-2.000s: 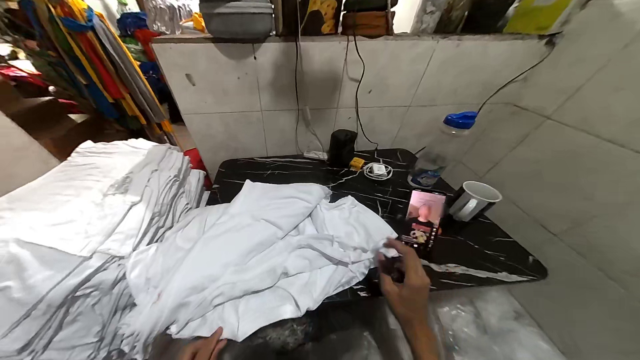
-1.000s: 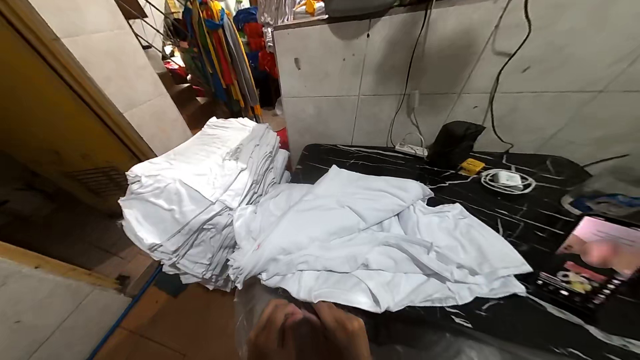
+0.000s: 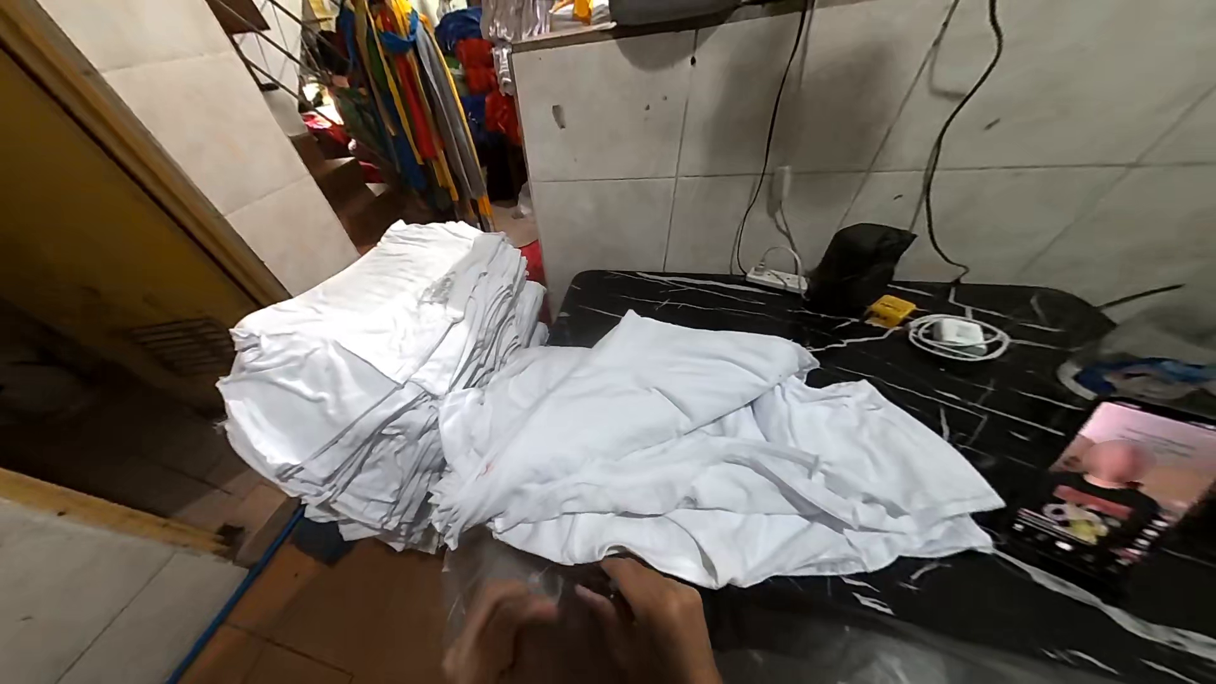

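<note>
Both of my hands are low in the head view, close together just below the crumpled white cloth garments (image 3: 665, 427) on the black marbled table (image 3: 1007, 399). My left hand (image 3: 503, 627) is blurred, its fingers bent beside a clear plastic sheet or bag (image 3: 475, 579); its grip is unclear. My right hand (image 3: 660, 617) has curled fingers close to the garments' lower edge, and whether it pinches anything cannot be told. Left of the garments rises a tall stack of folded white cloth (image 3: 380, 351), touching them.
A smartphone (image 3: 1111, 494) with a lit screen lies at the right. Behind are a coiled white cable with a charger (image 3: 959, 337), a yellow item (image 3: 891, 310), a black pouch-like object (image 3: 855, 271) and a power strip (image 3: 777, 279) by the tiled wall.
My right hand has left the garments' right end and is now close to my left hand at the front. The view has swung left. Since one second ago the garments have hardly changed.
</note>
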